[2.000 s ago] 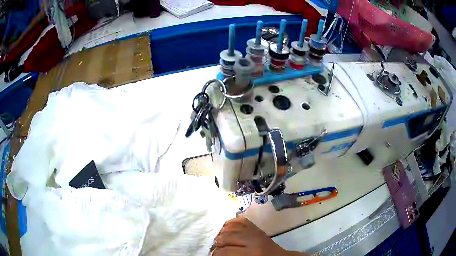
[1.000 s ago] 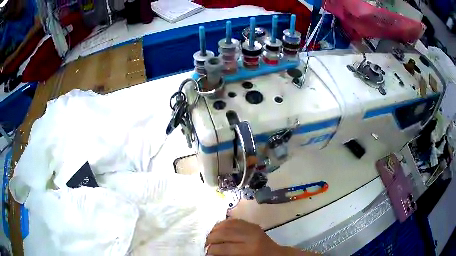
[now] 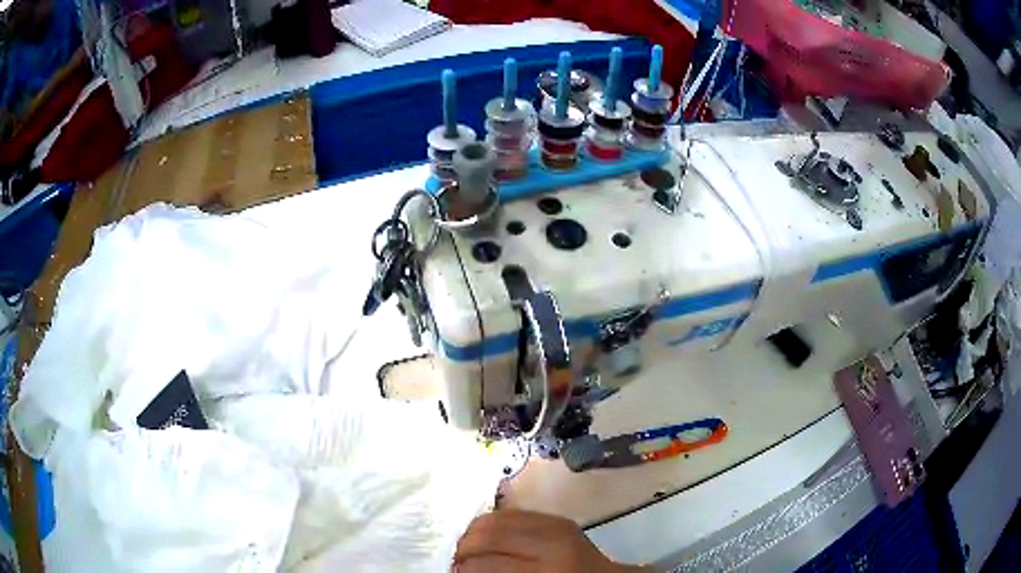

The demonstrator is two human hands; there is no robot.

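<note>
A white garment (image 3: 213,291) fills the left side, with a finely ribbed part (image 3: 358,459) running to the needle area (image 3: 509,453) under the bright lamp. A black label (image 3: 174,405) lies on it. My right hand (image 3: 532,546) is at the bottom centre, in front of the needle, its curled fingers closed on the garment's edge; the picture's bottom edge cuts it off. My left hand is not in view. The white sewing machine (image 3: 605,263) stands right of the garment. Thread snips (image 3: 649,444) with blue and orange handles lie right of the needle.
Keys (image 3: 392,269) hang at the machine's left end. Bobbins (image 3: 560,140) stand on blue pins on top. A pink-mauve phone (image 3: 882,431) and a small black piece (image 3: 790,346) lie at the right. Brown cardboard (image 3: 196,157) and an open notebook (image 3: 386,22) are behind.
The camera view has shifted, so the machine and snips appear further left than two seconds ago. My right hand stays at the garment's edge, a little lower in the picture.
</note>
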